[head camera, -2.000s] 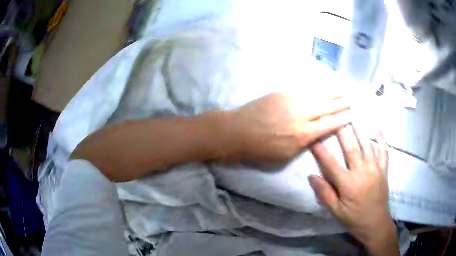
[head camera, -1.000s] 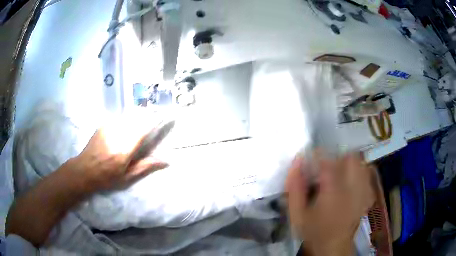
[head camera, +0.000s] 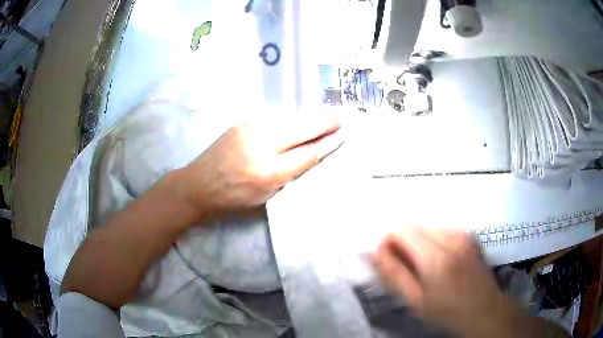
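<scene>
My left hand (head camera: 248, 162) lies palm down with fingers extended, on pale cloth and the upper end of a pale band, just in front of the needle area (head camera: 360, 89). The flat band (head camera: 321, 277) runs from there over the table's front edge. The crumpled pale garment (head camera: 225, 244) lies left of the band and under my left forearm. My right hand (head camera: 436, 270) is blurred, with curled fingers, by the band's right side at the table edge; whether it grips the band cannot be told. Glare hides the cloth at my left fingertips.
The white machine head (head camera: 516, 26) is above, with the glaring lamp (head camera: 281, 59) left of the needle. A stack of folded pale pieces (head camera: 545, 119) stands at the right. A printed ruler (head camera: 542, 228) runs along the front edge. A brown board (head camera: 56, 125) is at left.
The view has shifted. My right hand has moved from pale cloth right of the machine to the front edge near the needle area. A band now hangs from under my left hand.
</scene>
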